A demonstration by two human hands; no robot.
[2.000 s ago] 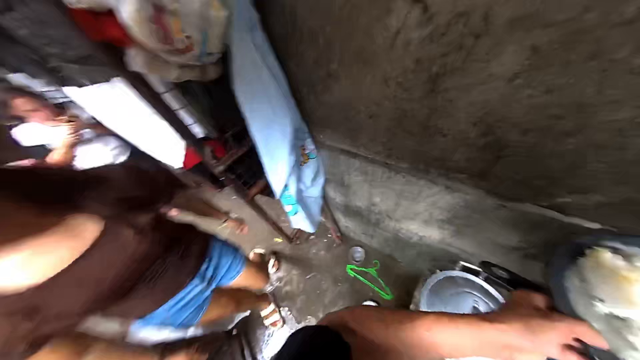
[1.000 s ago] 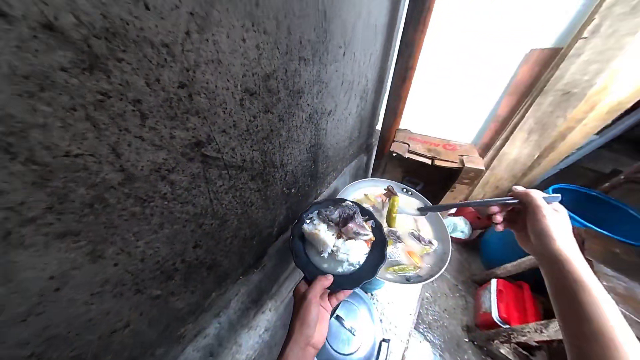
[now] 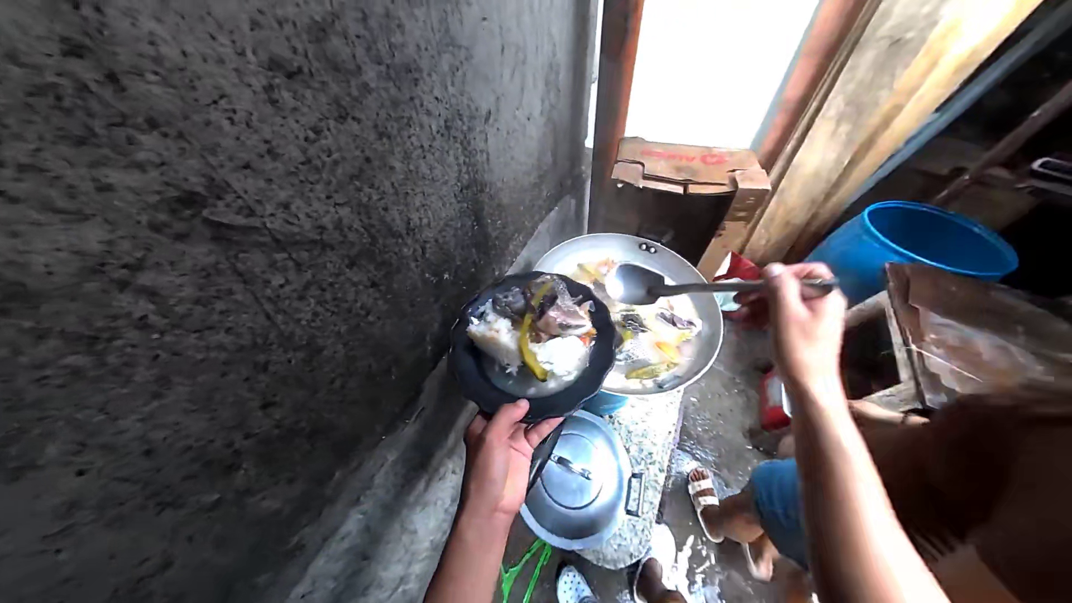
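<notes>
My left hand (image 3: 501, 456) grips the near rim of a black scalloped plate (image 3: 469, 381), tilted a little, bearing white rice (image 3: 563, 356), pieces of what looks like fish (image 3: 563, 314) and a curved yellow-green vegetable strip (image 3: 528, 345). Beyond it, partly overlapped by the plate, is a wide metal pan (image 3: 712, 343) of pale soup with vegetables and fish pieces. My right hand (image 3: 802, 314) is closed around the handle of a metal serving spoon (image 3: 638, 284), whose bowl is over the pan near the plate's right edge.
A lidded aluminium pot (image 3: 578, 494) stands below the plate on a speckled ledge (image 3: 657, 427). A rough wall (image 3: 276, 251) rises at left. A cardboard box (image 3: 687, 163) is behind the pan, a blue barrel (image 3: 938, 239) at right. A person (image 3: 946, 486) is close at lower right; a green hanger (image 3: 526, 569) lies low.
The vegetable strip, seen over the pan at the spoon one second ago, is on the plate. The spoon has moved left towards the plate. A person has come into view at lower right.
</notes>
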